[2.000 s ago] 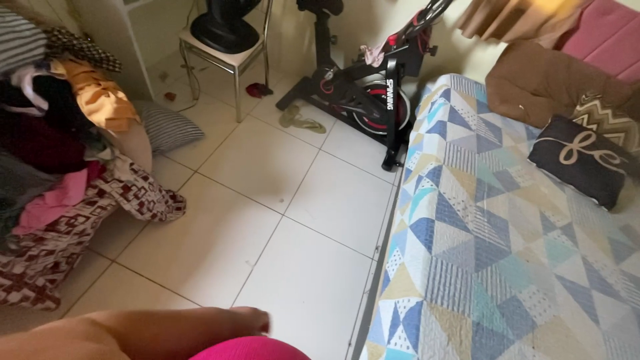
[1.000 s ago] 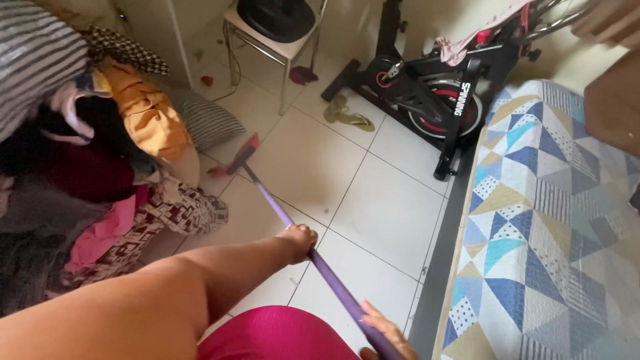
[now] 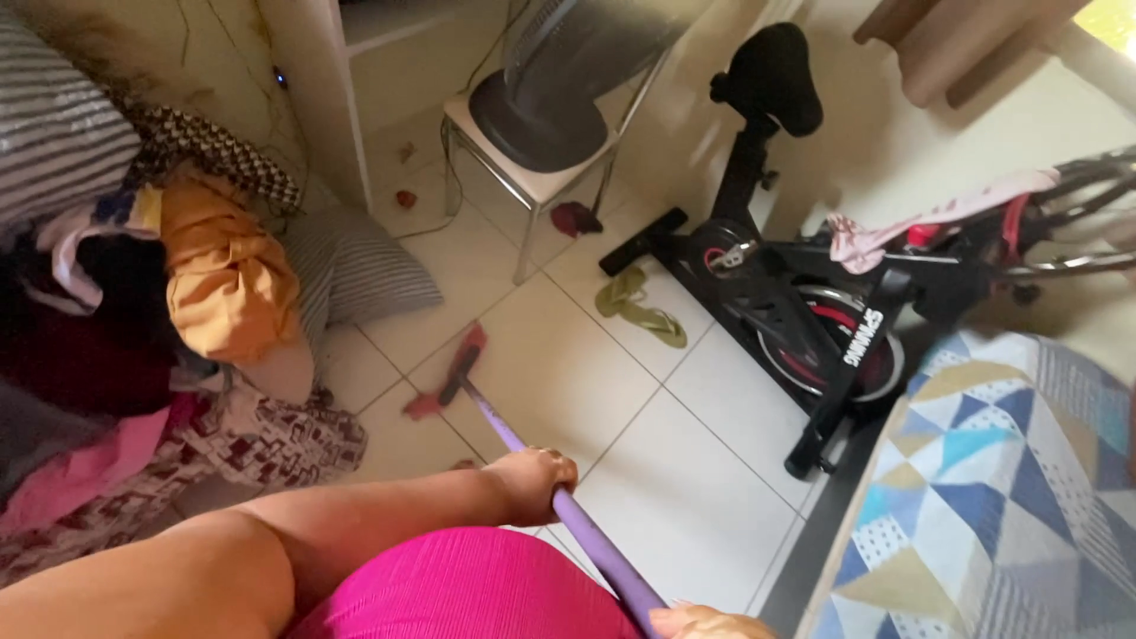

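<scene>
My left hand (image 3: 532, 484) is closed around the middle of a purple broom handle (image 3: 590, 537), which slants from the lower right to the floor. At the bottom edge my right hand (image 3: 710, 621) touches the upper end of the handle; only some fingers show, and the rest is cut off by the frame. The broom head (image 3: 457, 368), dark with reddish bristles, rests on the white tiled floor (image 3: 568, 382) near a striped pillow (image 3: 373, 271). A pair of green flip-flops (image 3: 639, 306) lies beyond it, beside the exercise bike.
Heaped clothes with an orange cloth (image 3: 231, 275) lie at the left. A metal-legged chair (image 3: 532, 182) holds a dark fan (image 3: 541, 115); a dark red item (image 3: 575, 219) is beneath. A spinning bike (image 3: 781, 302) stands at the right, behind a bed with a patterned cover (image 3: 994, 497).
Two seconds ago no broom was in view; a second ago both hands were at its handle. The view has shifted, showing more of the chair and bike.
</scene>
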